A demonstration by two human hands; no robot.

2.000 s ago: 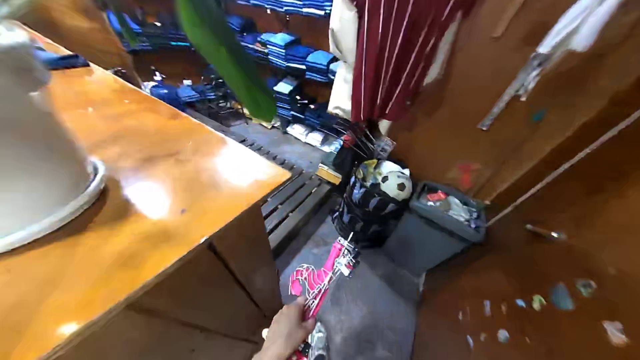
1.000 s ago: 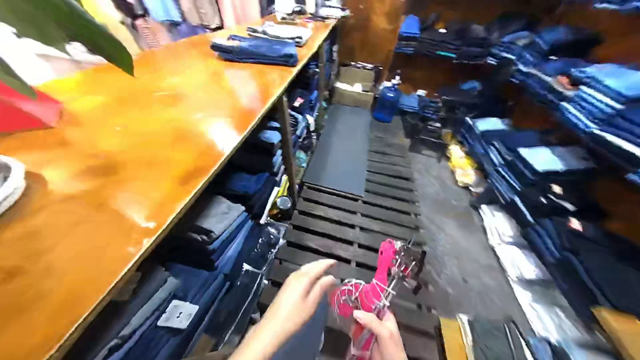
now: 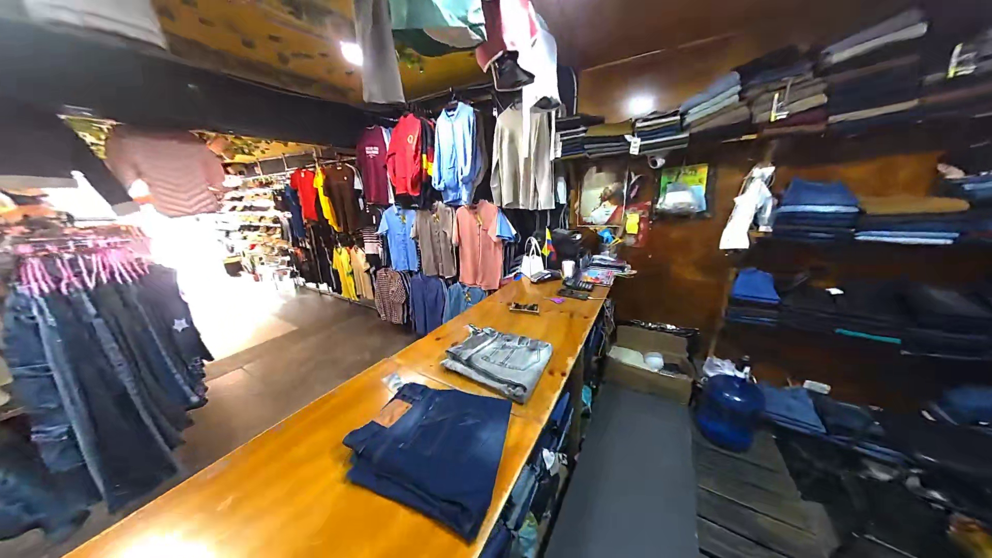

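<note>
Neither of my hands shows in the head view now. Folded dark blue jeans lie on the near part of the wooden counter. Just beyond them is a folded pair of grey jeans, apart from the blue pair. A small dark object rests farther along, and a white handbag stands at the far end.
Jeans on pink hangers hang at left. Shirts hang behind the counter. Right of it are a grey board, a cardboard box, a blue water jug and shelves of folded trousers.
The view has swung up to the shop. My hands and the pink hangers seen in them a second ago are out of view.
</note>
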